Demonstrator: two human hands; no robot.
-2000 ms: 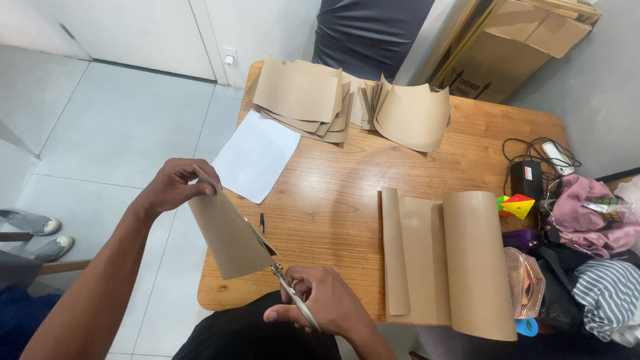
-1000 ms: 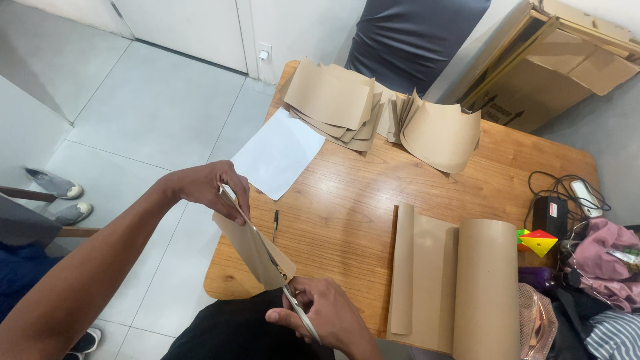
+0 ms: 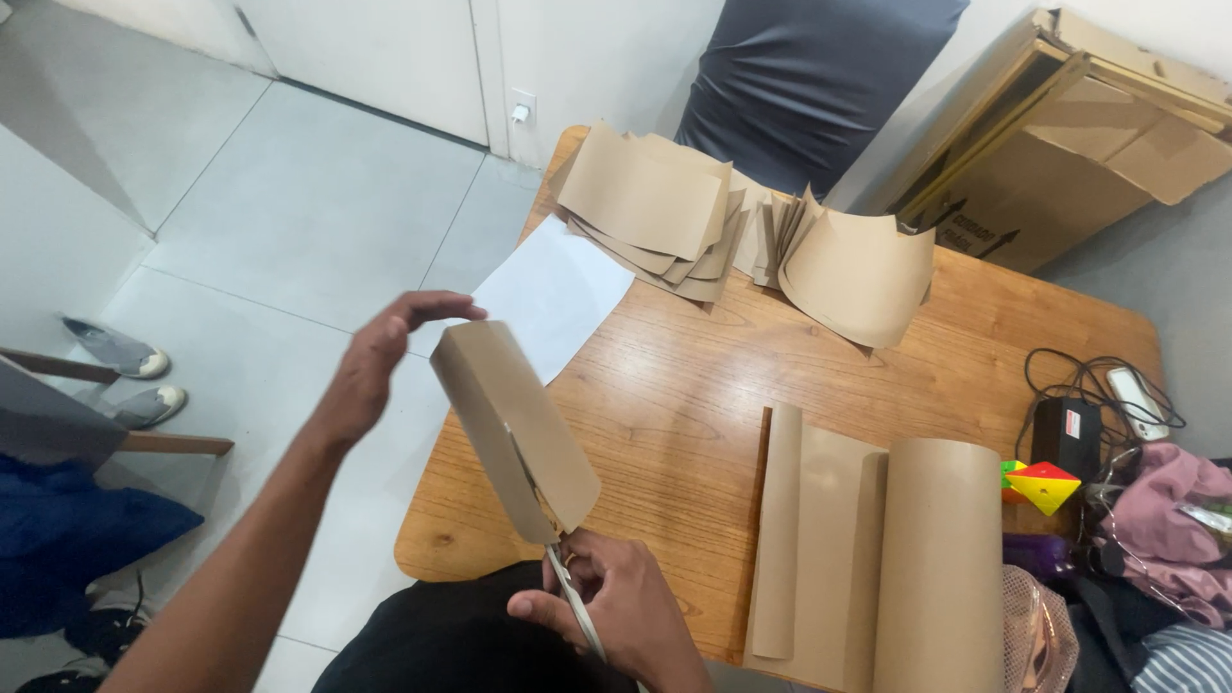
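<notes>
My right hand (image 3: pixel 616 597) grips the handles of a pair of scissors (image 3: pixel 576 599), whose blades run into a slit in a piece of brown kraft paper (image 3: pixel 515 428). The paper is bent along its length, above the table's near left part. My left hand (image 3: pixel 385 351) is beside the paper's upper end, fingers apart and curved over it; whether a fingertip touches it I cannot tell. Beyond it lies a white sheet (image 3: pixel 553 289). Cut brown paper sheets (image 3: pixel 654 197) are stacked at the far edge, with another curled stack (image 3: pixel 857 274) to their right.
A partly unrolled kraft paper roll (image 3: pixel 938 568) lies on the wooden table (image 3: pixel 674 385). To its right are a puzzle toy (image 3: pixel 1044 488), a black power adapter (image 3: pixel 1065 433), cables and cloth items (image 3: pixel 1169 520). Flattened cardboard boxes (image 3: pixel 1068 164) lean behind the table.
My left hand held the paper's upper end before; its fingers are now apart there. The paper has turned and shows a lengthwise bend. The scissors remain in my right hand.
</notes>
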